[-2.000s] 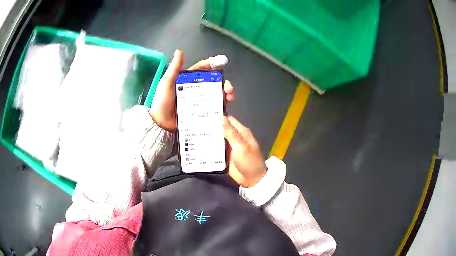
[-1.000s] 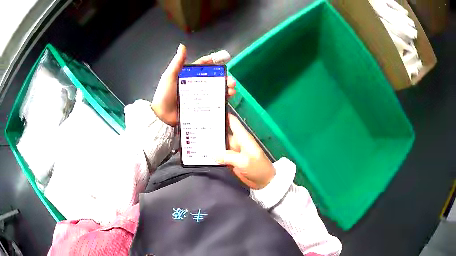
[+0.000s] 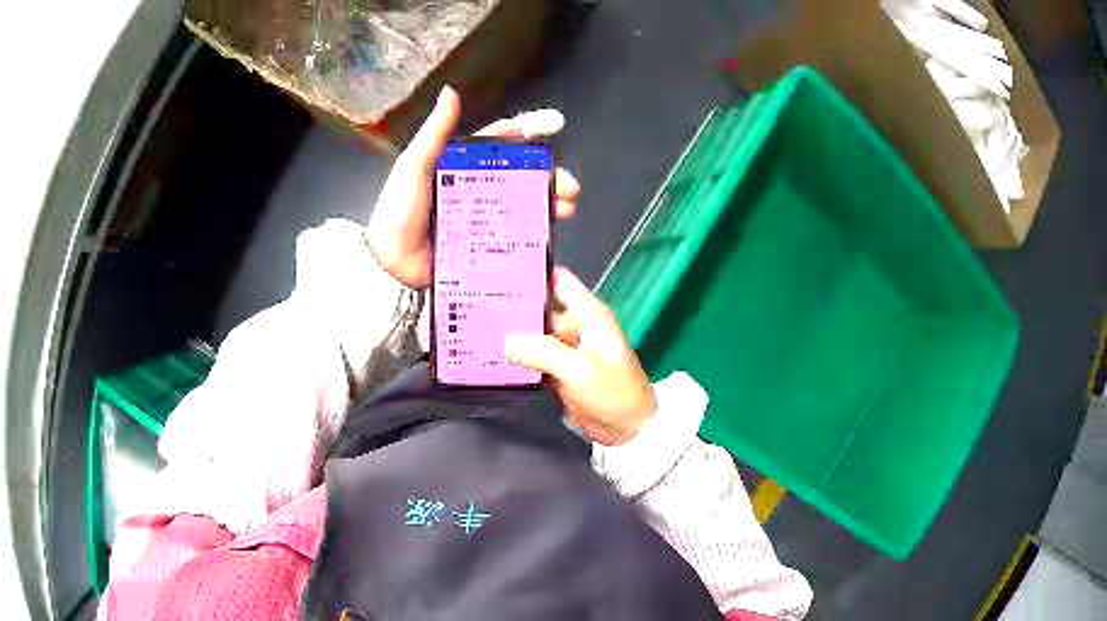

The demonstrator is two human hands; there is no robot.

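Note:
A black smartphone (image 3: 492, 267) is held upright in front of my apron, its screen lit pink with a blue bar at the top. My left hand (image 3: 413, 200) wraps the phone's left side and back, with fingertips showing past its right edge; one finger has a white covering. My right hand (image 3: 595, 364) holds the lower right side, its thumb over the lower part of the screen. Both hands are in view; the palm behind the phone is hidden.
A large green crate (image 3: 850, 328) stands on the dark floor at right. Behind it is a carton (image 3: 1014, 206) with white bundles. Another carton (image 3: 364, 55) with clear plastic is at top left. Part of a second green crate (image 3: 134, 400) shows at lower left.
The view has turned: the left crate has slid mostly out of view, and the plastic-filled carton has appeared at the top. The screen looks pink instead of white. Both hands still hold the phone.

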